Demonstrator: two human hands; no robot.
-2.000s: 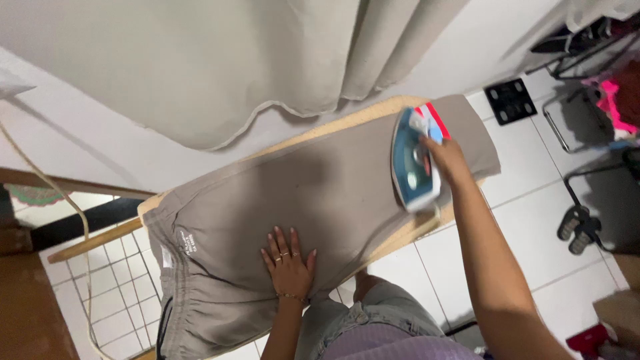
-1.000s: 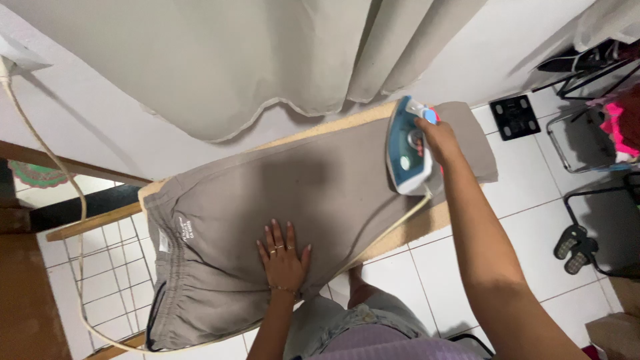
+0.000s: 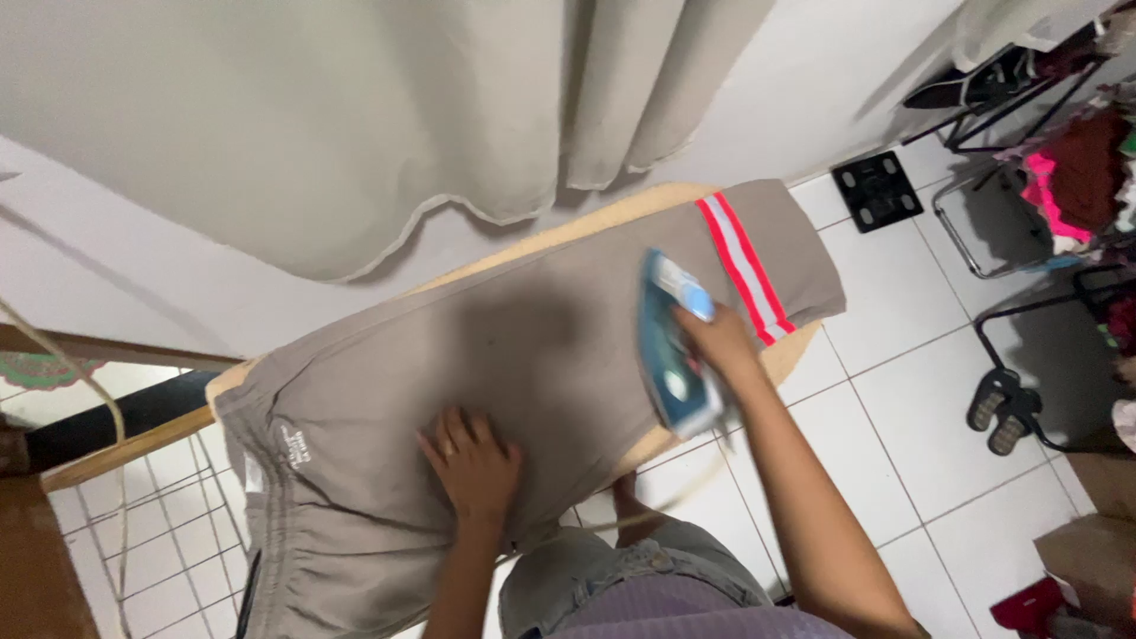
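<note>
Grey-brown drawstring pants lie along an ironing board, the gathered waistband at the lower left. A red and white striped band crosses the leg near its right end. My right hand grips the handle of a teal and white clothes iron, slightly blurred, on the leg just left of that band. My left hand presses palm down on the fabric near the board's lower edge, fingers somewhat spread. The iron's soleplate is hidden.
A pale curtain hangs beyond the board. The iron's cord runs past my body. On the tiled floor at right are a black scale, dark slippers and metal-framed racks with clothes. A wire grid stands below the board at left.
My right hand has moved the iron left along the leg, off the striped band, which now shows fully. My left hand remains on the fabric.
</note>
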